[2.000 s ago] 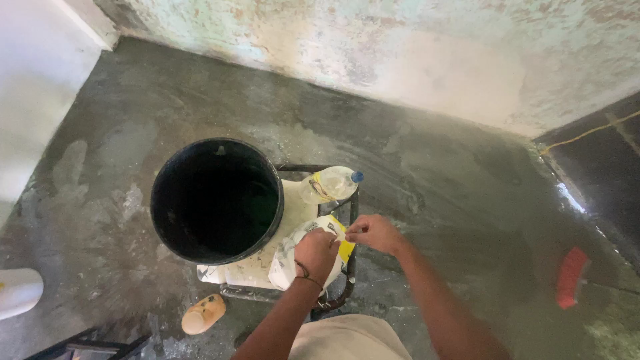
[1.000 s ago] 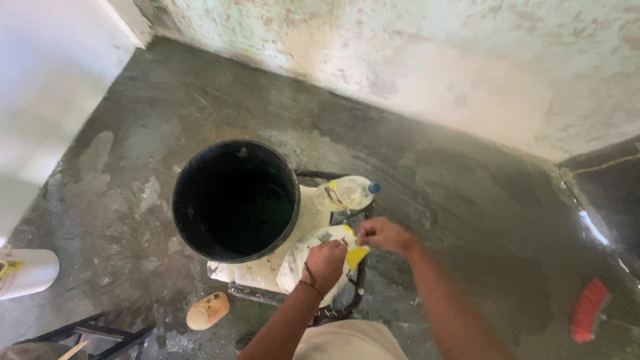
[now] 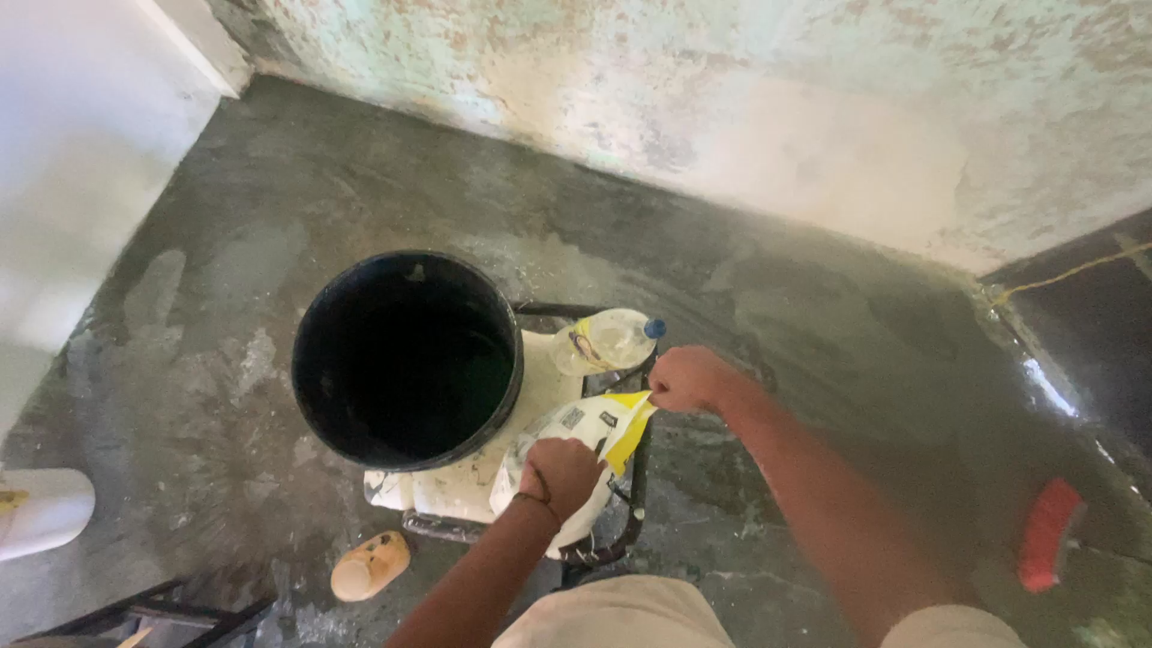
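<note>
A white and yellow plastic bag [image 3: 585, 418] with printing lies on a low black-framed stand [image 3: 641, 486]. My left hand [image 3: 562, 472], with a cord at the wrist, is closed on the bag's front. Gripping the bag's yellow upper right corner is my right hand [image 3: 688, 380], which draws it taut. Behind the bag a clear plastic bottle [image 3: 607, 342] with a blue cap lies on its side. A large black bucket [image 3: 508, 396] stands left of the bag on a stained white surface [image 3: 450, 490]. Its inside is too dark to make out.
An orange-tinted plastic container [image 3: 370, 566] lies on the grey floor [image 3: 225, 360] at front left. A white bucket [image 3: 49, 513] is at the left edge, above a dark metal frame [image 3: 153, 612]. A red brush [image 3: 1049, 535] lies far right. Peeling walls [image 3: 720, 117] rise behind.
My right hand has moved away from my left hand with the bag's corner, and more of the yellow strip and printing shows between them. My left hand remains on the bag.
</note>
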